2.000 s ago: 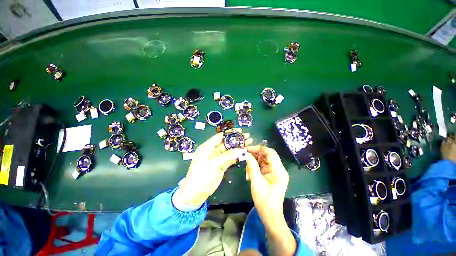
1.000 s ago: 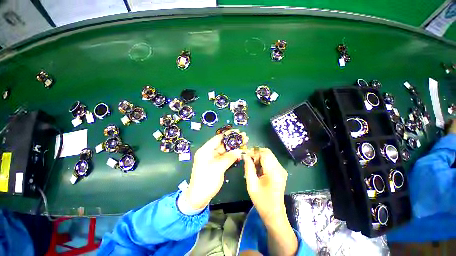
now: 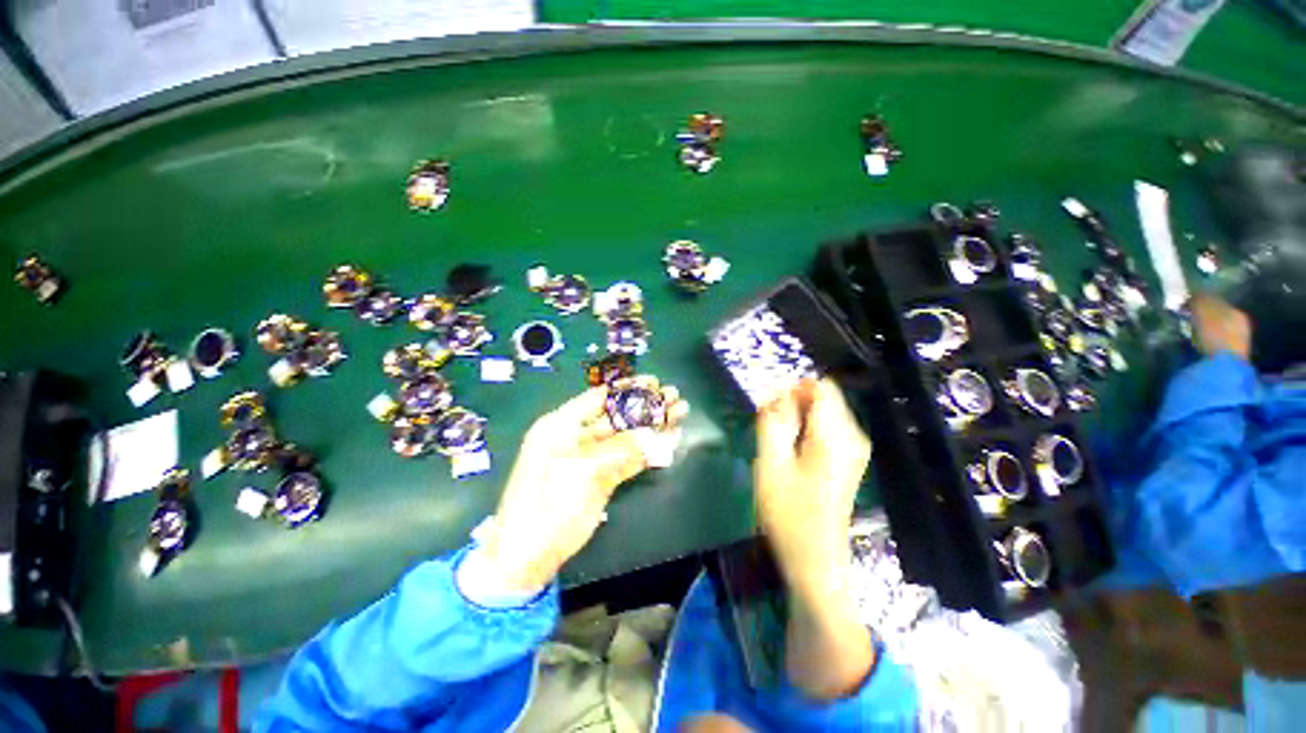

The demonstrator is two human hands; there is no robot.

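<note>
My left hand (image 3: 562,480) holds a round dark watch housing assembly (image 3: 635,405) between thumb and fingers, above the green surface. A brown-gold part shows just behind it, and a small white tab shows at its lower right. My right hand (image 3: 811,447) is at the near edge of the shallow black parts box (image 3: 831,327), its fingertips over the small white parts (image 3: 762,354). Its thumb and fingers are close together; whether they pinch anything cannot be told.
Many similar units lie on the green surface (image 3: 573,229). A tall black compartment tray (image 3: 941,484) with ringed cases stands right of my right hand. Clear plastic bags (image 3: 988,666) are below it. A black equipment box (image 3: 43,487) and paper slip (image 3: 136,455) are left. A neighbour's hand (image 3: 1219,327) is right.
My right hand has moved away from the held unit, rightward to the box of white parts. My left hand still holds the unit. The whole view has shifted, with the scene sliding left.
</note>
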